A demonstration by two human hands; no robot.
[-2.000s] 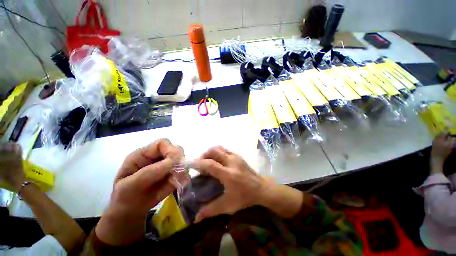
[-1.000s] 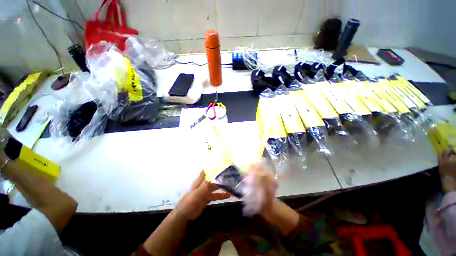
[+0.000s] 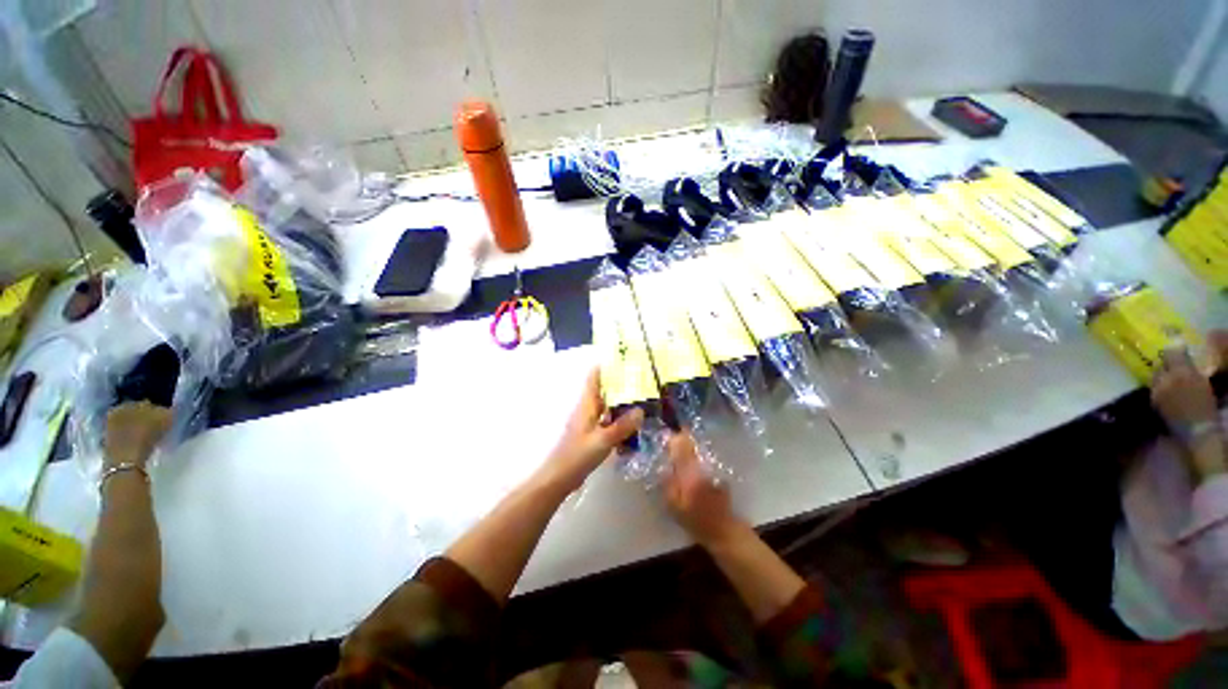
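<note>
A row of bagged yellow boxes (image 3: 784, 285) leans on the white table, with loose clear plastic hanging toward me. My left hand (image 3: 593, 433) holds the leftmost bagged box (image 3: 622, 353) at its left side and lower end, against the row. My right hand (image 3: 698, 487) is just right of that box's lower end, fingers bent at the loose plastic (image 3: 646, 455). Whether it grips the plastic is too blurred to tell. Rounded black items (image 3: 633, 222) stand behind the row.
Scissors (image 3: 517, 323) lie on a white sheet (image 3: 451, 361). Behind are an orange flask (image 3: 493, 178) and a smartphone (image 3: 412, 261). At left, another person's hand (image 3: 135, 433) reaches into a large plastic bag (image 3: 202, 289). At right, a person holds a yellow box (image 3: 1138, 331). A red stool (image 3: 1024, 626) is below the table edge.
The box has moved from my lap, over the table, to the row's left end. My hands moved forward with it. The person at left has reached into the large bag.
</note>
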